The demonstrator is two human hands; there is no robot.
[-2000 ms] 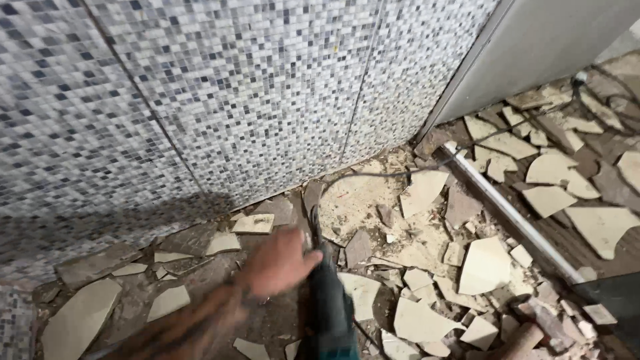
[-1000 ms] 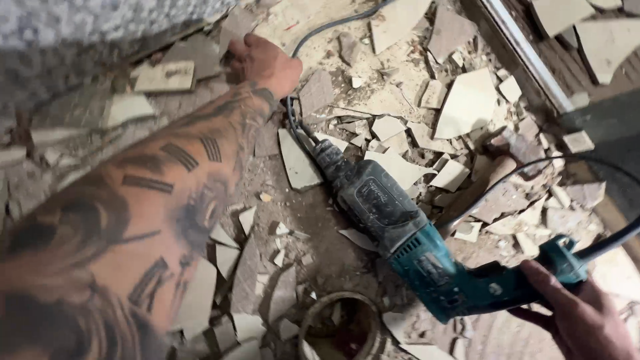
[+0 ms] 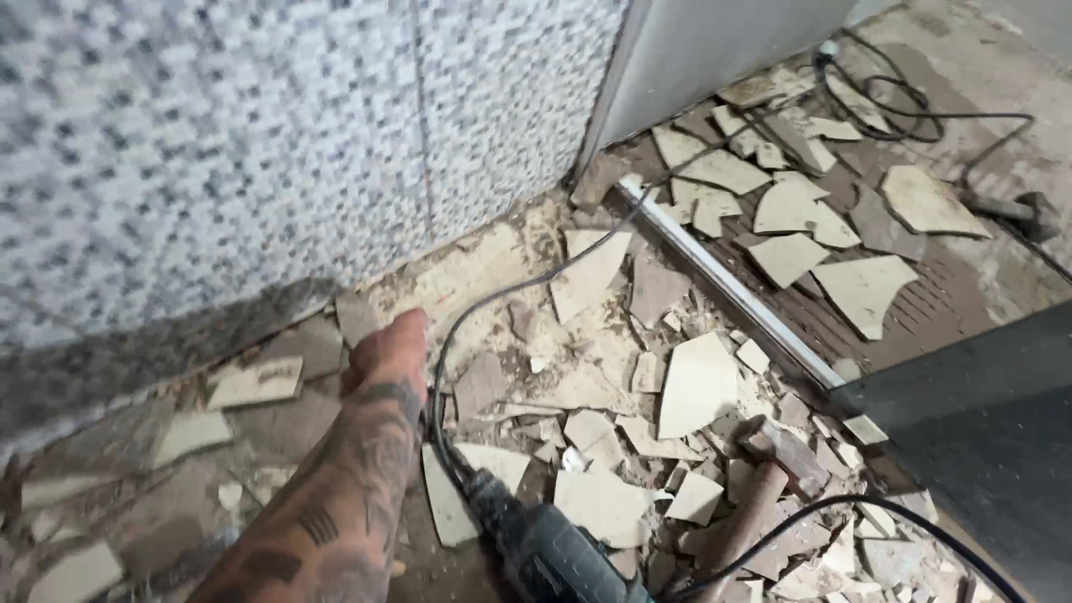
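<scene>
My left hand reaches down to the floor beside the mosaic wall, against a grey tile shard; its fingers are mostly hidden behind the back of the hand, so I cannot tell whether it grips the shard. A teal and black rotary hammer enters from the bottom edge, its chuck pointing up and left toward the loose cream tile shards. The rear of the tool is cut off by the frame. My right hand is out of view.
Broken tiles cover much of the floor. A metal threshold strip crosses on the right. A club hammer lies in the rubble, another hammer farther off. A thin black cable winds past my hand. A dark panel stands at right.
One second ago my right hand showed on the rotary hammer's rear handle; now it is out of frame. My left hand remains low by the wall. The view has swung up toward the wall.
</scene>
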